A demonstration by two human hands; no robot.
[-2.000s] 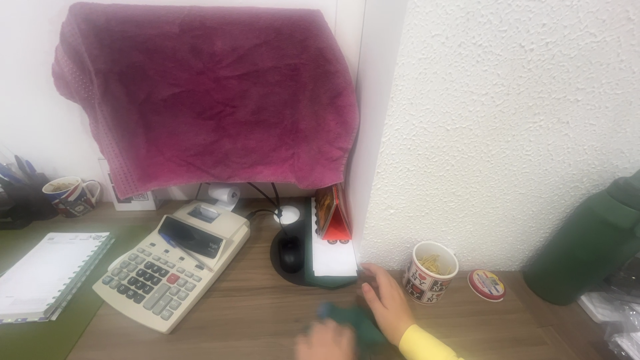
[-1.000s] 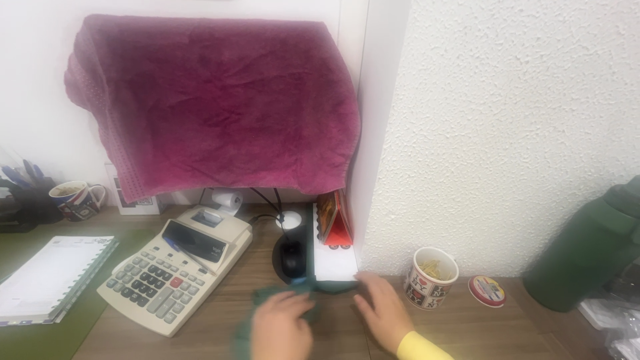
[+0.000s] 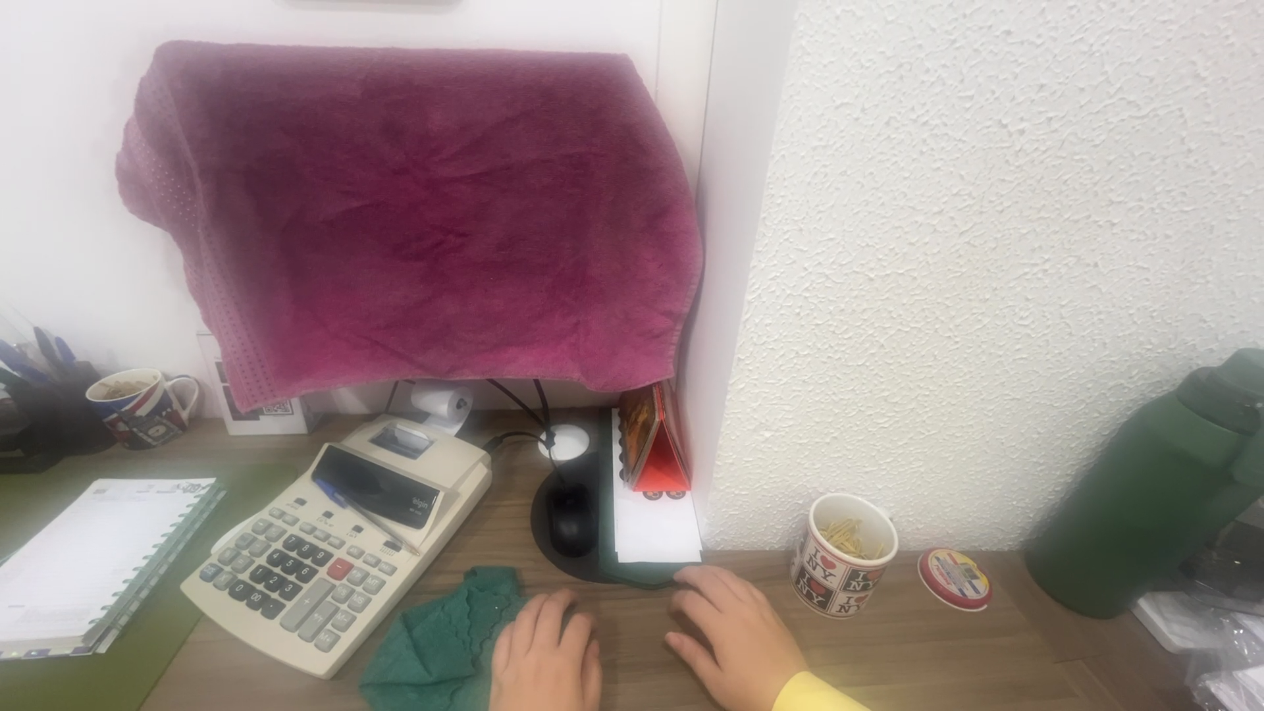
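Note:
A crumpled green cloth lies on the wooden desk at the bottom centre. My left hand rests at its right edge, fingers together and curled down; whether it grips the cloth is hidden. To the right, my right hand lies palm down with its fingers apart, holding nothing, fingertips beside the lower edge of a dark green folder. White paper and a red desk calendar sit on that folder. A black computer mouse is on a round black pad left of it.
A printing calculator with a pen on it stands left of the cloth. A patterned mug, a round red-rimmed tin and a green bottle are at right. A magenta towel hangs behind. A notebook lies at far left.
The left hand and the green cloth have moved left from near the folder's lower edge, where the earliest frame shows them. The right hand stays beside the folder.

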